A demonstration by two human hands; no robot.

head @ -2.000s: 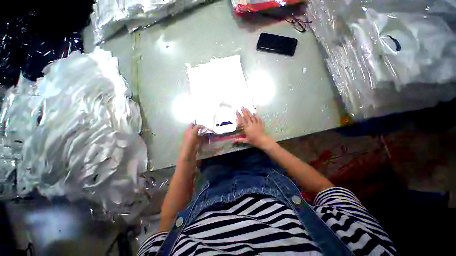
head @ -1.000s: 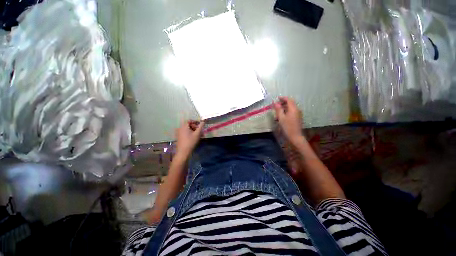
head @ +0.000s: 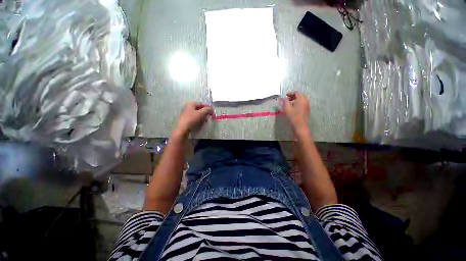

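Note:
A neat white rectangle, the folded garment, lies flat on the table in front of me, very bright under the light. The clear polybag's mouth reaches below its near edge, with a straight pink-red seal strip across it. My left hand pinches the bag at the strip's left end. My right hand pinches it at the right end. The film between my hands is see-through and hard to make out.
A large ruffled white pile is at the left. Film-covered packed garments are stacked at the right. A black mobile phone lies at the upper right, near dark thin loops, perhaps snips. The table's front edge runs just below my hands.
The white rectangle and the strip have turned from slanted to nearly straight. The strip, first under my hands, now lies stretched between them. The neck label seen at first no longer shows.

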